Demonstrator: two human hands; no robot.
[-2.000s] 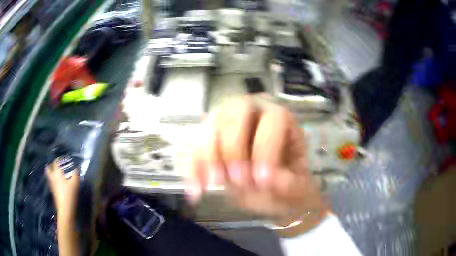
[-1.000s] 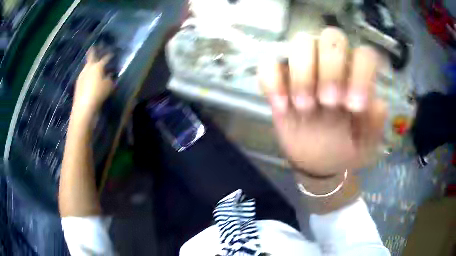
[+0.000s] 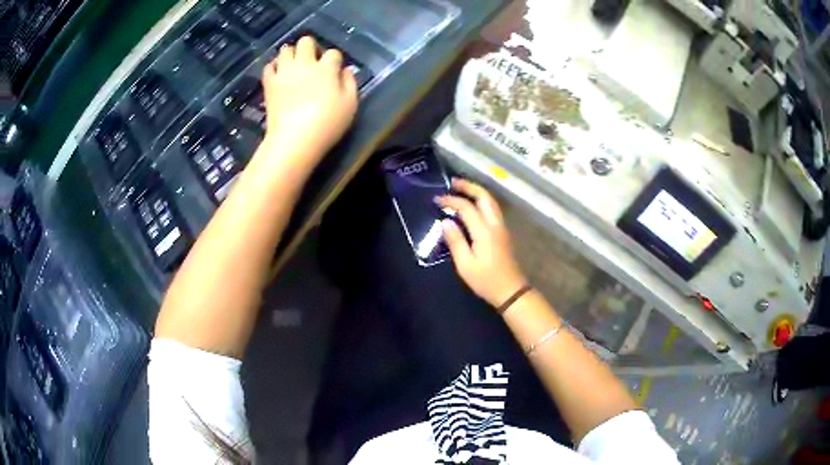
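My left hand (image 3: 309,95) is over the clear blister tray (image 3: 414,20), fingers bent down on a black handheld unit (image 3: 362,74) at the tray's right side. The palm and fingers hide most of that unit, so the grip is not clear. Other black units (image 3: 153,218) lie in the tray pockets, some with pale button marks up. My right hand (image 3: 482,241) has its fingers apart, with fingertips touching the screen of a purple smartphone (image 3: 420,204). The phone lies on my lap with its screen lit.
The worn off-white machine (image 3: 564,54) stands at the right, with a lit touchscreen panel (image 3: 675,222) and a red emergency stop (image 3: 781,331) at its corner. More clear trays (image 3: 86,318) lie at the lower left. Dark clothing of another person (image 3: 805,359) shows at the right edge.
The view has swung down and left. My right hand has come down from in front of the machine onto the phone. My left hand is now further up the tray, and the phone screen has lit.
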